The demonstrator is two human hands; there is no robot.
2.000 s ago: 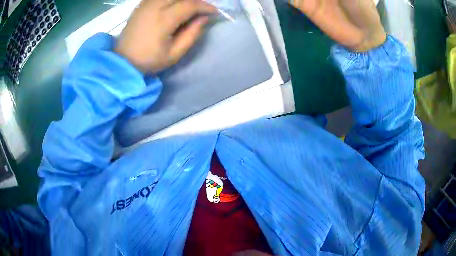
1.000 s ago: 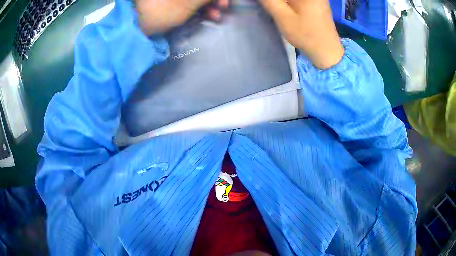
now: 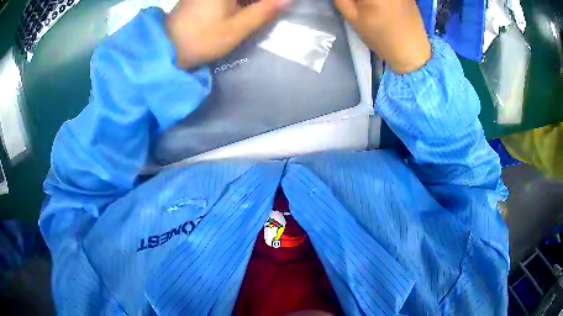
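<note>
A grey tablet back cover (image 3: 278,102) with an ADVAN logo lies at a slant on white separator sheets (image 3: 321,137) in front of me. A small shiny clear film piece with white glare (image 3: 300,44) lies on the cover. My left hand (image 3: 207,28) is over the cover's upper left part, its fingers reaching the top edge of the picture. My right hand (image 3: 390,28) is at the cover's upper right. The fingertips of both hands are cut off or blurred at the top edge, so I cannot tell what they hold.
A blue parts bin (image 3: 460,28) with dark contents stands at the right. Beside it lie white liner scraps (image 3: 497,24) and a clear film strip (image 3: 513,74). Rows of black rings (image 3: 46,21) lie at the upper left. A coworker's yellow sleeve (image 3: 537,148) is at the right edge.
My right hand has come left from the bin side to the cover. The small clear film now shows on the cover. My left hand has moved slightly down since one second ago.
</note>
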